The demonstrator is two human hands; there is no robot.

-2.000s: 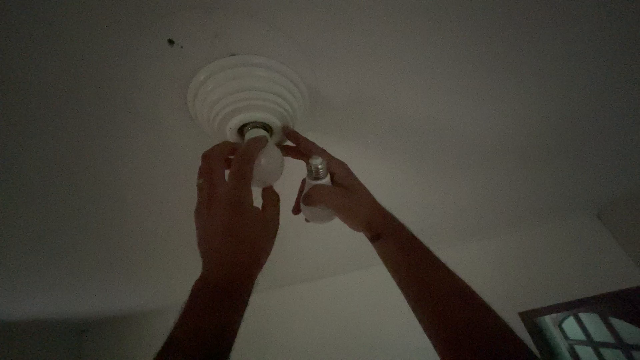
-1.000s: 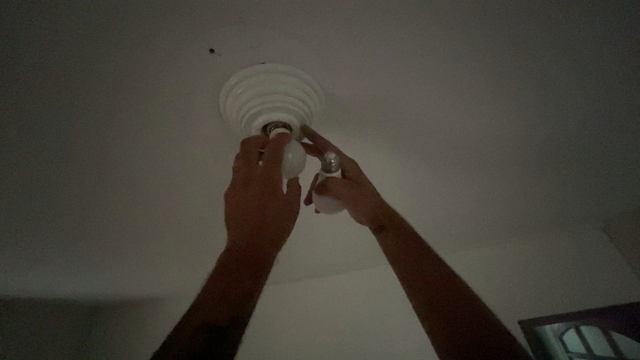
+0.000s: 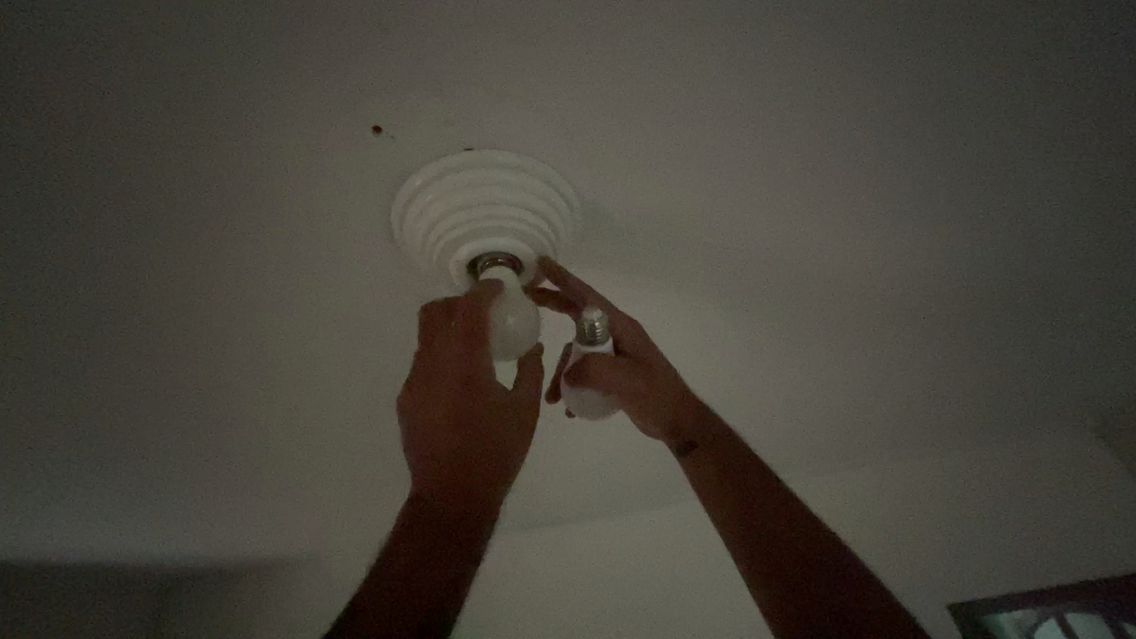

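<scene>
A white ribbed ceiling lamp holder (image 3: 486, 204) is fixed overhead, with a metal-rimmed socket at its lower end. One white light bulb (image 3: 516, 324) hangs at that socket, base upward; how far its base sits inside cannot be told. My left hand (image 3: 466, 390) has its fingers around this bulb from the left and below. In my right hand (image 3: 626, 364) is a second light bulb (image 3: 593, 399), held between thumb and fingers with its screw base pointing up. The right index fingertip touches the lower rim of the lamp holder.
Around the holder stretches the pale ceiling (image 3: 799, 222), with a small dark hole (image 3: 377, 130) at upper left. A wall meets it lower down. At the bottom right corner shows part of a dark frame with glass panes (image 3: 1047, 621). The room is dim.
The left hand's fingers have shifted a little around the bulb at the socket. My right hand keeps the second bulb and stays beside the holder.
</scene>
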